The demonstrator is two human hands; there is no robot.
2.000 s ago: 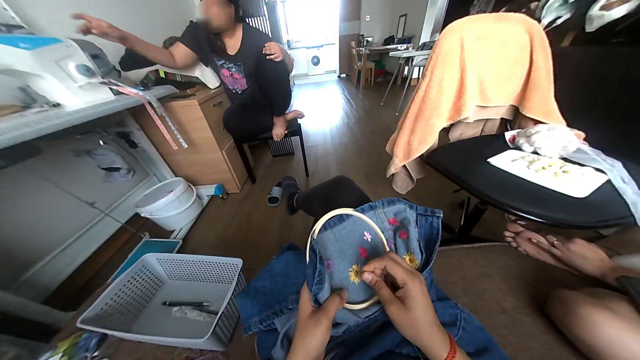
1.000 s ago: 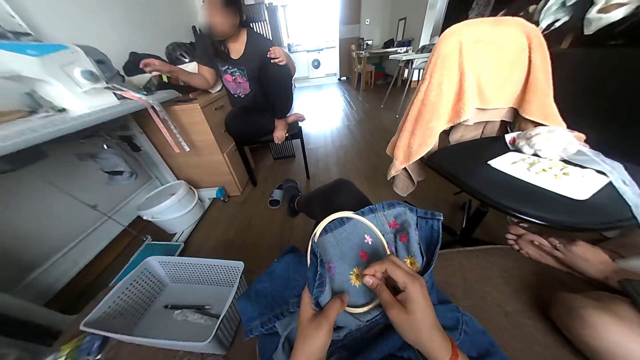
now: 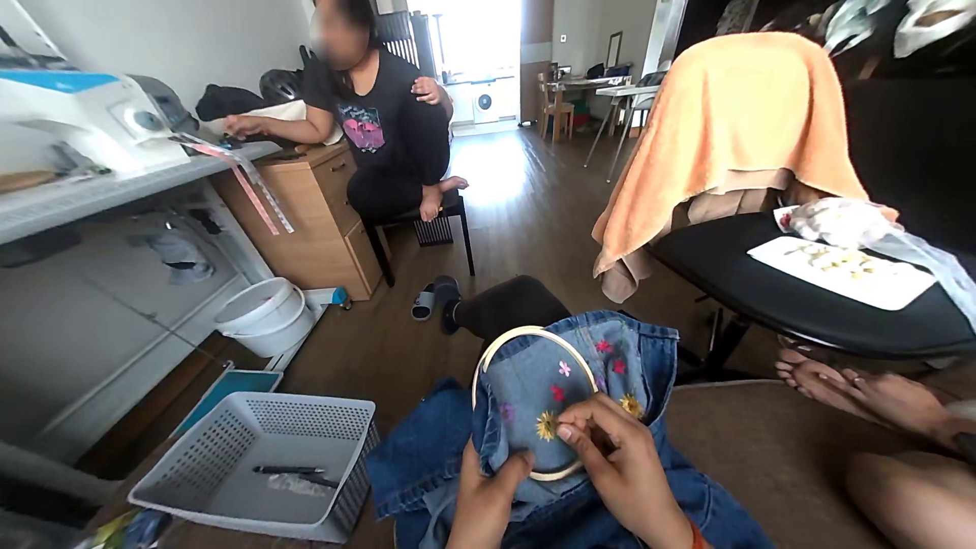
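Note:
A blue denim garment [image 3: 518,381] lies over my lap, part of it stretched in a wooden embroidery hoop [image 3: 534,331]. Pink, red, purple and yellow embroidered flowers dot the cloth. My left hand [image 3: 492,488] grips the lower left of the hoop and the denim, thumb on top. The fingertips of my right hand [image 3: 618,457] are pinched together at the right edge of a yellow embroidered flower [image 3: 546,425]. Whether a needle or thread is between them is too small to tell.
A grey plastic basket [image 3: 252,515] with pens stands at the left. A black chair [image 3: 808,305] at the right bears an orange towel [image 3: 755,114] and a white tray [image 3: 839,286]. A person [image 3: 381,114] sits beyond, near a sewing machine [image 3: 91,122]. Another person's bare feet [image 3: 862,389] are at the right.
The seated person's outstretched arm has come down from its raised position to the tabletop beside the sewing machine. My hands stay at the hoop, with little plain change.

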